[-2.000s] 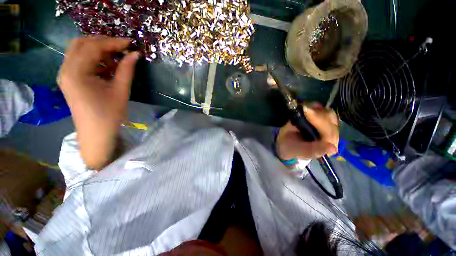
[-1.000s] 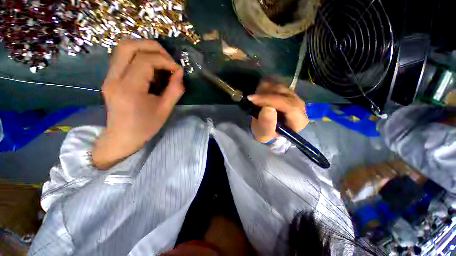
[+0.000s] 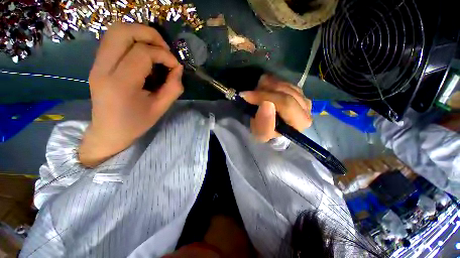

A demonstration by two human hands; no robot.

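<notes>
My left hand (image 3: pixel 133 90) has thumb and forefinger pinched beside a small shiny workpiece (image 3: pixel 182 50) on a round clear-grey holding fixture (image 3: pixel 197 49). Solder wire (image 3: pixel 45 76) runs from the left edge to this hand; the part inside the fingers is hidden. My right hand (image 3: pixel 280 108) is closed around the black handle of the soldering iron (image 3: pixel 307 143). The silver shaft points up and left, its tip at or close to the workpiece; exact contact cannot be told.
Gold-white parts (image 3: pixel 151 11) and dark red parts (image 3: pixel 30 22) lie at the upper left. Tan scraps (image 3: pixel 240 42) lie right of the fixture. A tip-cleaning pot (image 3: pixel 292 19) and a fume extractor fan (image 3: pixel 373 48) stand beyond. Another person's sleeve (image 3: pixel 418 148) shows at right.
My left hand has moved right from beside the red pile to the fixture, its fingers pinched. My right hand has brought the iron's tip to the workpiece. The camera view has also shifted.
</notes>
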